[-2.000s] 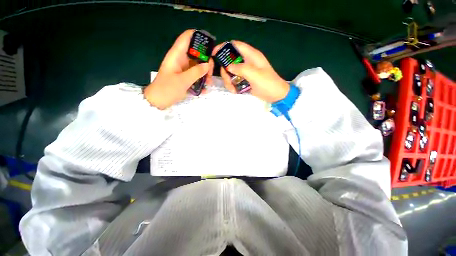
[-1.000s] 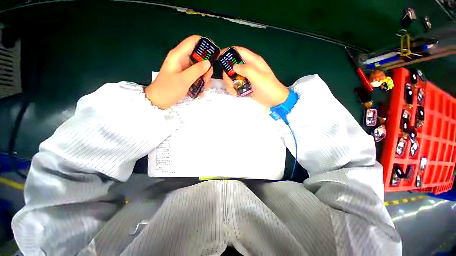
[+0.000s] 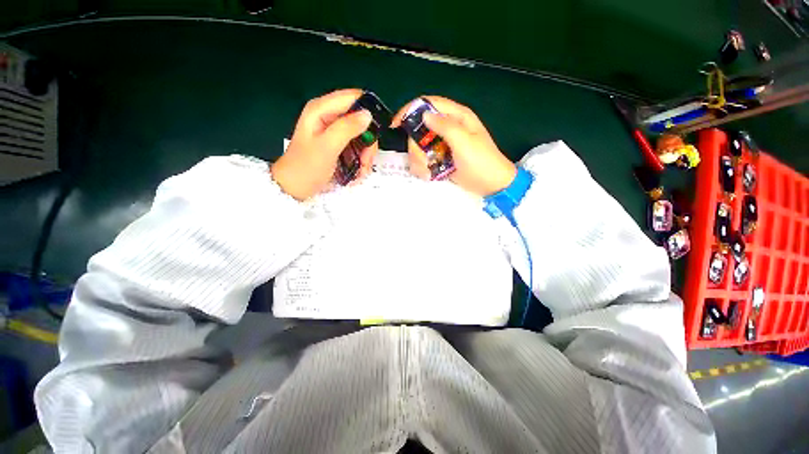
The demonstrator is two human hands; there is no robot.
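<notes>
My left hand (image 3: pixel 315 146) holds a smartwatch unit (image 3: pixel 373 108), its thumb over the black screen, where a green patch shows. The unit's inner module (image 3: pixel 349 165) hangs below between my fingers. My right hand (image 3: pixel 470 146) holds a second unit (image 3: pixel 415 113), its thumb on the screen, which shows a red patch and a pale glare. Its module (image 3: pixel 439 163) hangs below. The two units are apart. White record sheets (image 3: pixel 399 257) lie in front of my body below my hands. A blue wrist strap (image 3: pixel 510 195) is around my right wrist.
A red parts tray (image 3: pixel 781 230) with several units stands at the right. Two units (image 3: pixel 662 215) lie beside it, near a red pen (image 3: pixel 647 149), a figurine (image 3: pixel 672 151) and a tool holder (image 3: pixel 715 86). A beige vented box (image 3: pixel 27 120) stands at the left.
Both hands, still holding their units, sit slightly lower in the picture and the units are further apart. The text lists on both screens no longer show clearly. More of the beige box shows.
</notes>
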